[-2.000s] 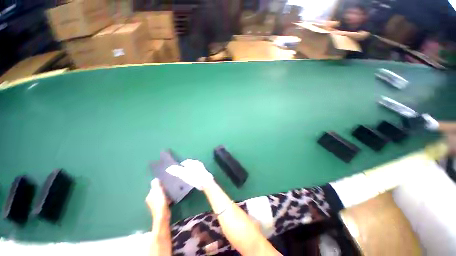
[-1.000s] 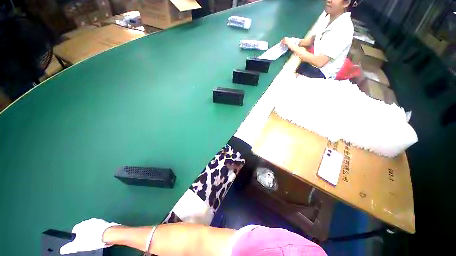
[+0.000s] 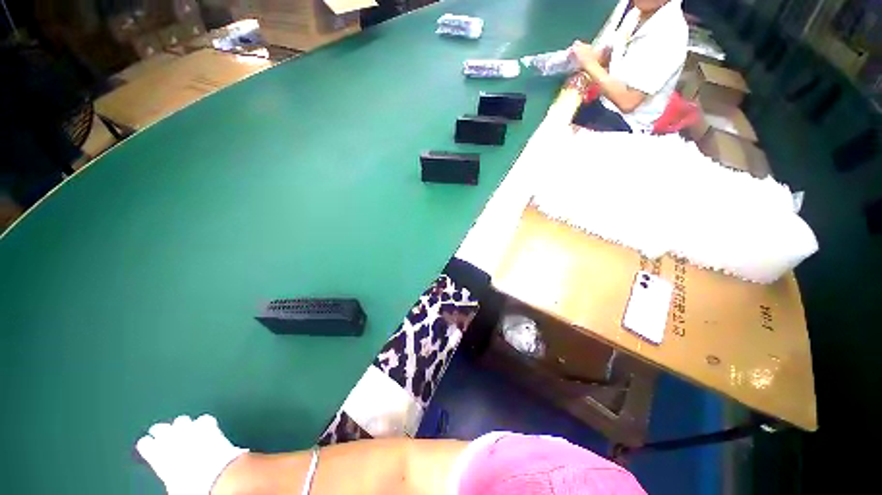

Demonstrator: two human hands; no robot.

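Observation:
My right hand (image 3: 191, 454), in a white glove, is low at the left, cut off by the bottom edge. A small dark edge shows beside its fingertips; whether the hand holds a unit there cannot be told. My left hand is out of the picture. The nearest black unit (image 3: 311, 317) lies on the green belt (image 3: 242, 193), up and to the right of my right hand and apart from it. Its perforated narrow side faces up.
Three more black units (image 3: 450, 167) stand farther along the belt. Wrapped packs (image 3: 490, 69) lie beyond them. A seated person (image 3: 650, 68) handles a wrapped pack at the belt's edge. A cardboard-covered table at right (image 3: 716, 338) holds a white sheet stack (image 3: 677, 208) and a phone (image 3: 648, 307).
The view has swung right since the first frame, and my left hand has left it. The grey holed unit under my right hand no longer shows clearly. The nearest unit appears slightly higher and farther right.

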